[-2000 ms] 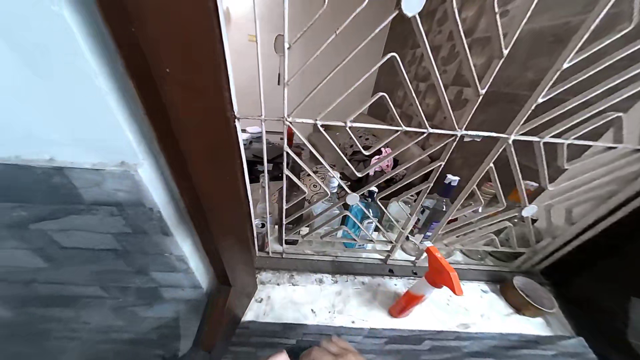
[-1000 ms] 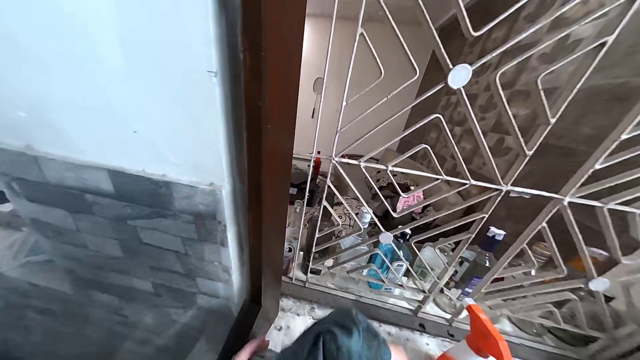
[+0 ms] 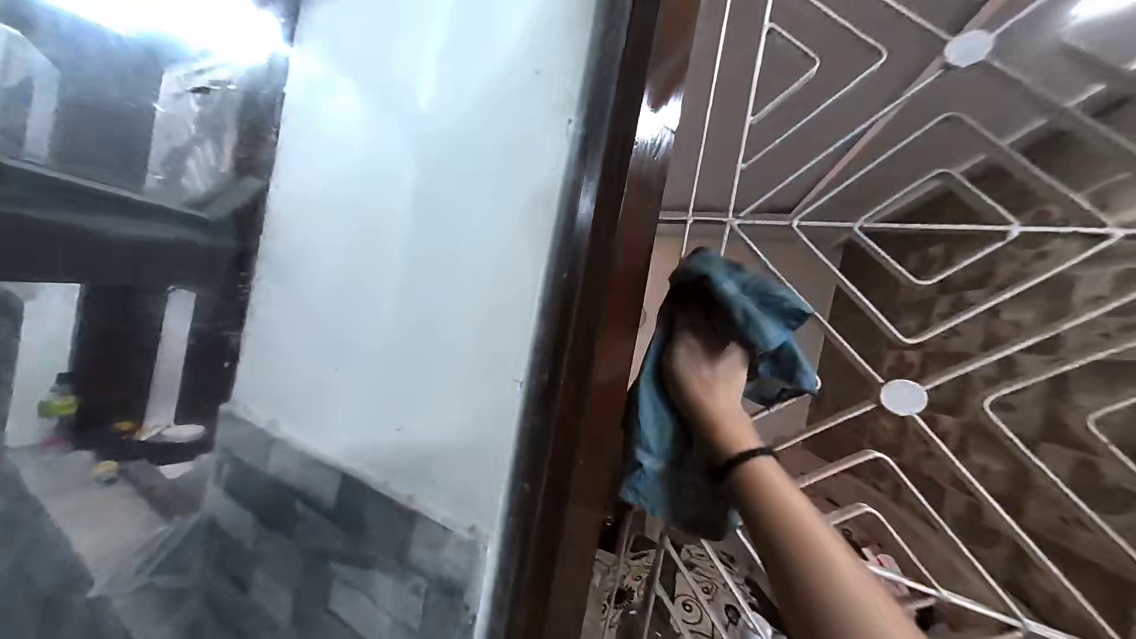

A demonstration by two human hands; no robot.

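Observation:
My right hand (image 3: 710, 364) is raised with a crumpled blue-grey cloth (image 3: 661, 435) in its grip, and a dark band circles the wrist. The cloth hangs down beside the dark brown frame (image 3: 586, 355), in front of the white metal window grille (image 3: 903, 397). Part of it covers my fingers, and whether it touches the frame cannot be told. My left hand is out of view.
Left of the frame stretch a white wall (image 3: 399, 248) and grey stone-patterned tiles (image 3: 355, 541). Behind the grille are brown patterned tiles (image 3: 1047, 373) and, low down, a black-and-white patterned cloth (image 3: 710, 586).
My right hand and the cloth have risen from the bottom edge to the side of the frame. The view has tilted up; the sill and the orange-topped spray bottle have left it.

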